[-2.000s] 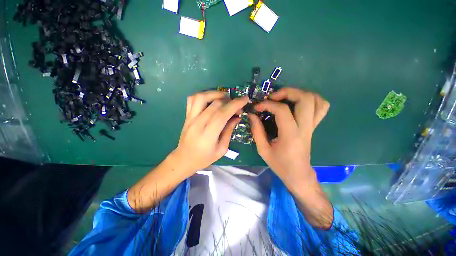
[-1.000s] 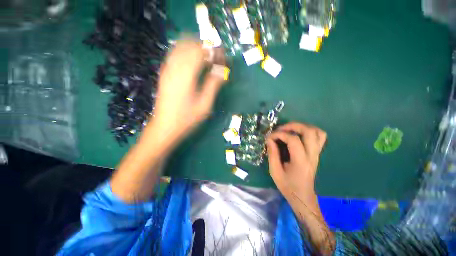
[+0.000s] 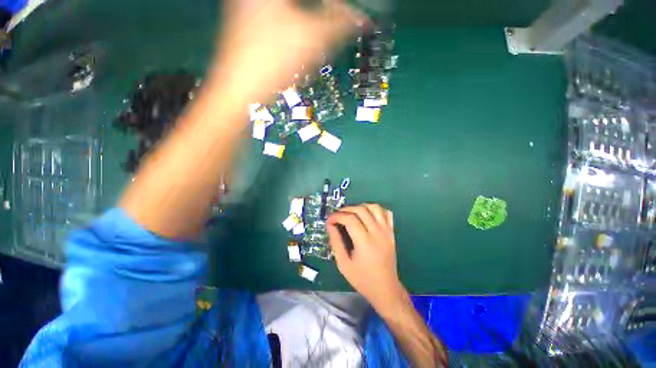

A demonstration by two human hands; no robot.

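My right hand (image 3: 367,241) rests at the right edge of a cluster of circuit boards (image 3: 314,228) near the bench's front edge; its fingertips touch the boards. White pouch batteries (image 3: 294,251) stick out on the cluster's left side. A black flex part (image 3: 326,190) and small white-outlined oval frames (image 3: 344,184) show at its far edge. My left hand (image 3: 288,36) is blurred and stretched far forward at the top, beyond the other boards; whether it holds anything cannot be told.
More boards with batteries (image 3: 309,111) lie farther forward, beside another row (image 3: 372,68). The black flex pile (image 3: 162,104) is partly behind my left arm. A green piece (image 3: 488,213) lies right. Clear trays stand left (image 3: 54,194) and right (image 3: 600,237). A metal bracket (image 3: 536,39) is far right.
My left hand has left the near boards and moved far forward. My right hand has stayed at the cluster. The view has shifted, showing more of the far bench and the right trays.
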